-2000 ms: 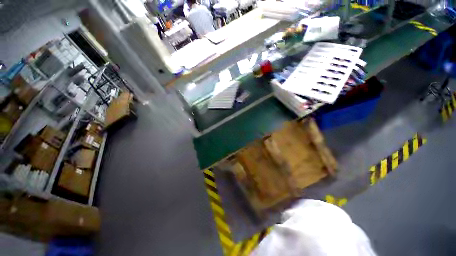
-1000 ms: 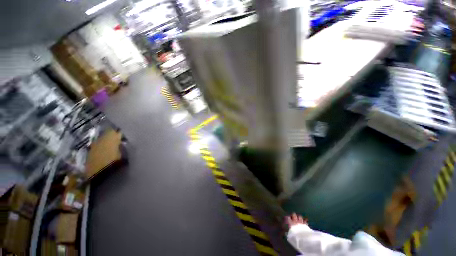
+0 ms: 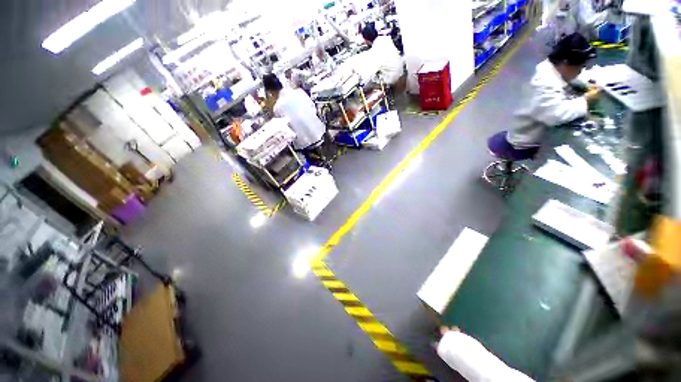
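One hand, which looks like my left hand (image 3: 446, 330), is small and blurred at the bottom right, at the end of a white sleeve. It is beside the near corner of a green-topped bench (image 3: 493, 298); whether it touches the bench or holds anything cannot be told. A white rectangular panel or box (image 3: 454, 270) is at the bench's end, just above the hand. A white tray (image 3: 571, 224) and white sheets (image 3: 579, 179) lie farther along the bench. My right hand is not in view.
A person in a white smock (image 3: 541, 101) sits at the bench on a round stool (image 3: 508, 171). Two more workers sit beyond the aisle near loaded trolleys (image 3: 276, 153). Yellow-black floor tape (image 3: 366, 317) runs along the bench. A large brown carton (image 3: 153, 336) is at the lower left.
The view has moved past the pillar and the wooden pallet and now opens onto the aisle and workers. The hand, out of view in the first frame, remains low at the right.
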